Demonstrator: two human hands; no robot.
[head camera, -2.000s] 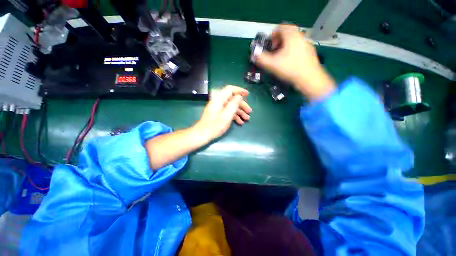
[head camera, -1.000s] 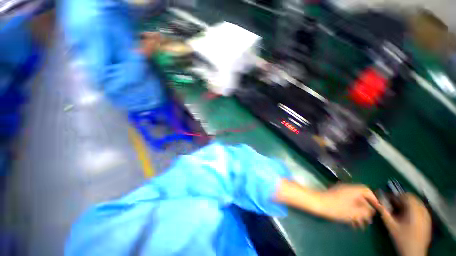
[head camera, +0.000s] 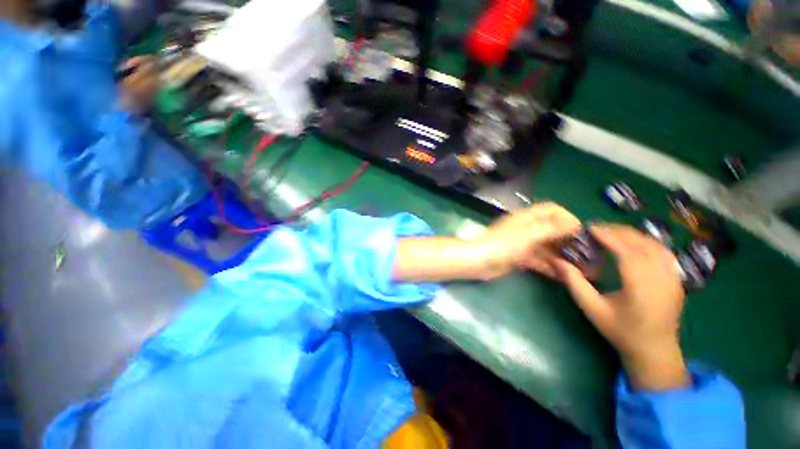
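A small dark housing (head camera: 580, 249) is held between the fingertips of both hands above the green bench (head camera: 491, 326). My left hand (head camera: 526, 243) comes from the left and its fingers touch the housing's left side. My right hand (head camera: 639, 294) grips it from the right between thumb and fingers. The fingers hide much of the housing, and its details are blurred.
The black test fixture (head camera: 377, 131) with red digits lies beyond my left hand, under a red clamp handle (head camera: 502, 30). Loose housings (head camera: 698, 261) lie right of my hands. A white box (head camera: 272, 57) and another person's blue sleeve (head camera: 114, 167) are at left.
The view has swung left and then partly back. My right hand has come from the loose parts to my left hand, and both now hold the housing.
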